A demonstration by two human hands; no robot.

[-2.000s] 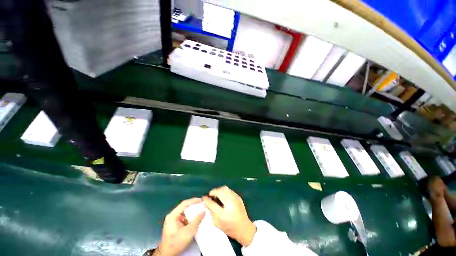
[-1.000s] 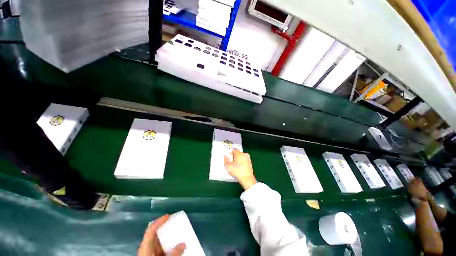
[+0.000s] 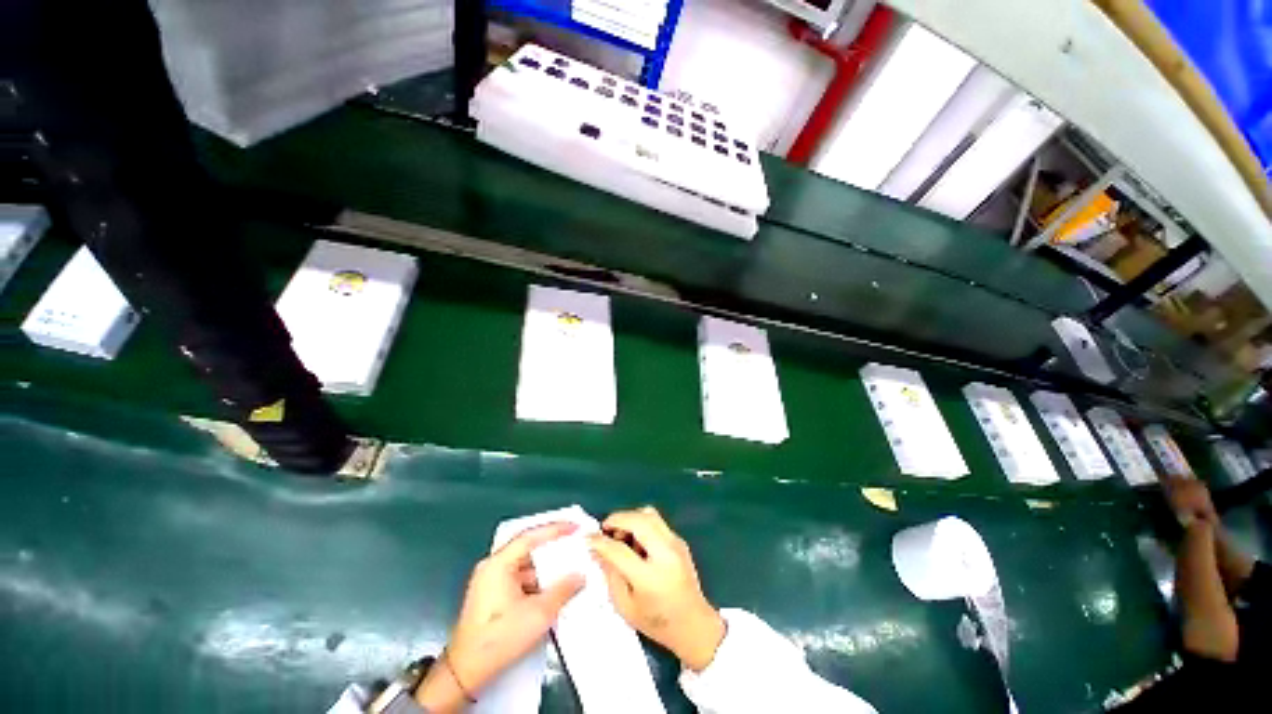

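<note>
My left hand (image 3: 505,614) holds a long white label strip (image 3: 603,644) above the near ledge, folded or doubled over, with its tail running down out of the frame. My right hand (image 3: 659,586) is at the top right edge of the strip, its thumb and fingertips pinched against it. Whether a separate sticker is between the right fingertips is too small to tell. White product boxes lie spaced on the green belt beyond my hands, one box (image 3: 566,366) just past them and another (image 3: 742,391) to its right, each with a small yellow mark.
A white roll (image 3: 943,561) with a hanging tail sits on the green ledge (image 3: 279,586) at right. A black-wrapped post (image 3: 209,279) stands at left. A white perforated tray (image 3: 628,147) and grey-white stacked sheets (image 3: 300,56) are behind. Another person's arms (image 3: 1202,586) reach in at far right.
My right hand has come back from a box on the belt to the strip at my left hand. Both hands are together again. The boxes stand at different places along the belt.
</note>
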